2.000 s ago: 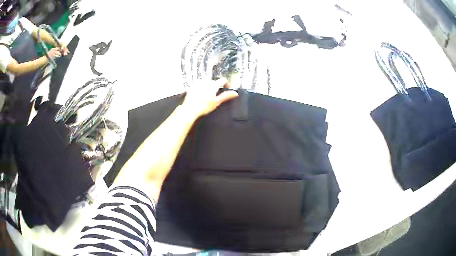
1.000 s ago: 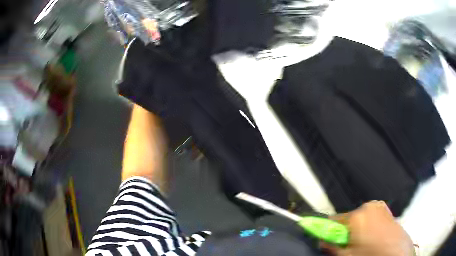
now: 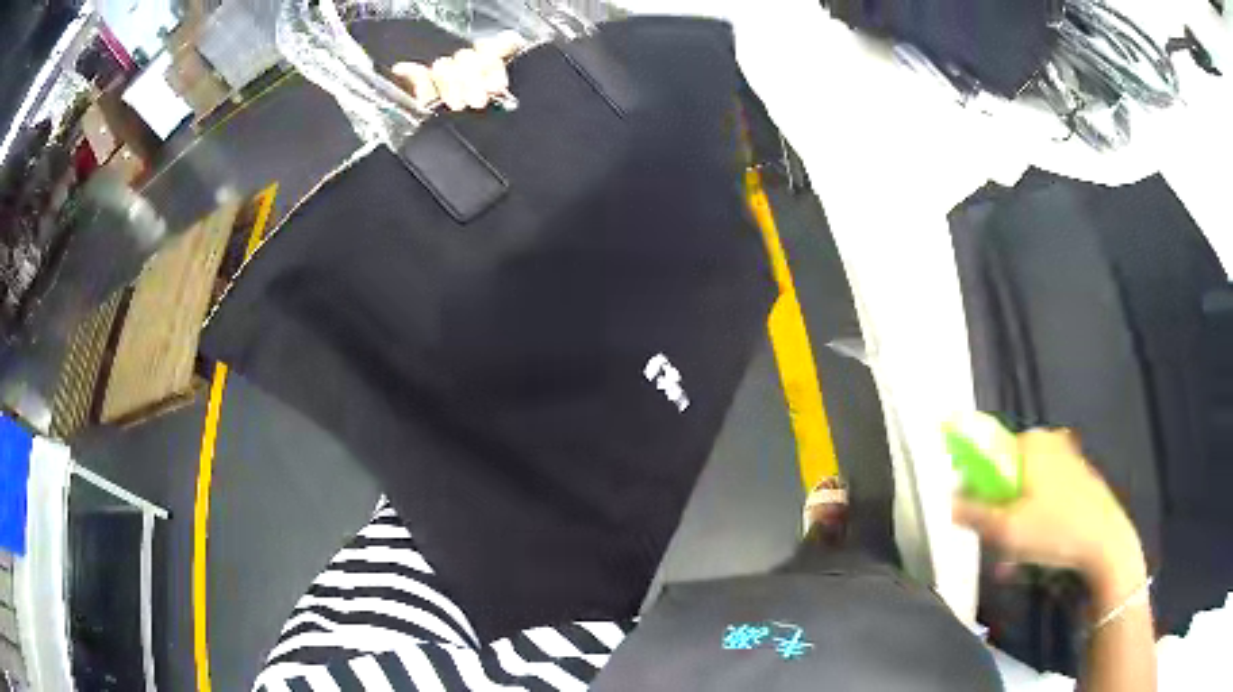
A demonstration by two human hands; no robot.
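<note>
A black tote bag (image 3: 541,311) hangs in front of me, off the table, its panel facing me. A small white logo badge (image 3: 665,383) shows at its lower right, and a dark handle tab (image 3: 457,173) near its top edge. My left hand (image 3: 460,81) grips the bag's top edge between the plastic-wrapped handles (image 3: 354,81); its forearm is hidden behind the bag. My right hand (image 3: 1055,507), blurred, holds the bright green grip (image 3: 987,462) of a tool at the right, over the table side. The tool's nozzle is not clear.
More black bags (image 3: 1068,298) lie on the white-covered table (image 3: 899,270) at the right, with wrapped handles (image 3: 1116,68) at the top right. Grey floor with yellow lines (image 3: 798,372) shows below. Wooden pallets (image 3: 169,311) and cartons stand at the left.
The bag in my left hand has swung up and spread, its logo now visible. My view has turned left from the table. My right hand has moved up and right with the green tool.
</note>
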